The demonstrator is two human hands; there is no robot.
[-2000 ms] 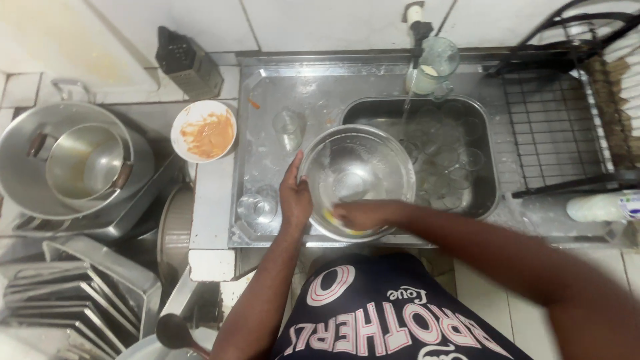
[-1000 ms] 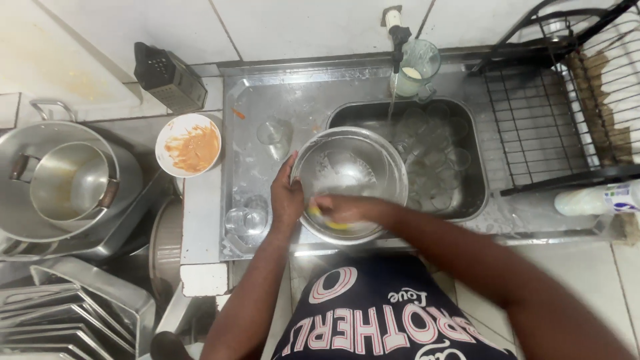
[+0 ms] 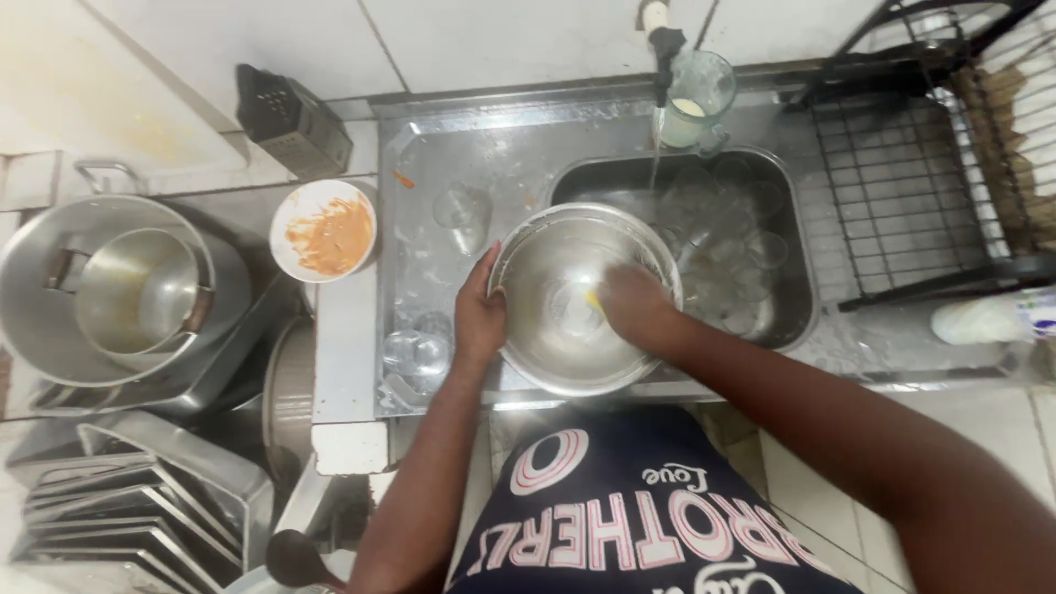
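A round metal bowl (image 3: pixel 544 330) rests on the steel draining board, its right side over the edge of the sink basin (image 3: pixel 804 280). My left hand (image 3: pixel 480 309) grips the bowl's left rim, thumb on the inner side. Inside the bowl, my right hand (image 3: pixel 635 305) is blurred and closed on a yellow sponge (image 3: pixel 592 299), of which only a small part shows. Water runs from the tap (image 3: pixel 665 62) into the basin, where several clear glasses (image 3: pixel 747 247) lie. A glass mug (image 3: pixel 697 99) stands behind the basin, beside the tap.
Clear glasses (image 3: pixel 462 216) stand on the draining board's left. Further left are a box grater (image 3: pixel 293 124), an orange-smeared white bowl (image 3: pixel 323 231), a large pot (image 3: pixel 223 272) holding a smaller one, and stacked metal pans (image 3: pixel 140 511). A black wire dish rack (image 3: pixel 887 181) stands right, near a white bottle (image 3: pixel 973 320).
My right hand with the sponge has moved from the bowl's near inner side up to its right inner side. My left hand stays on the left rim.
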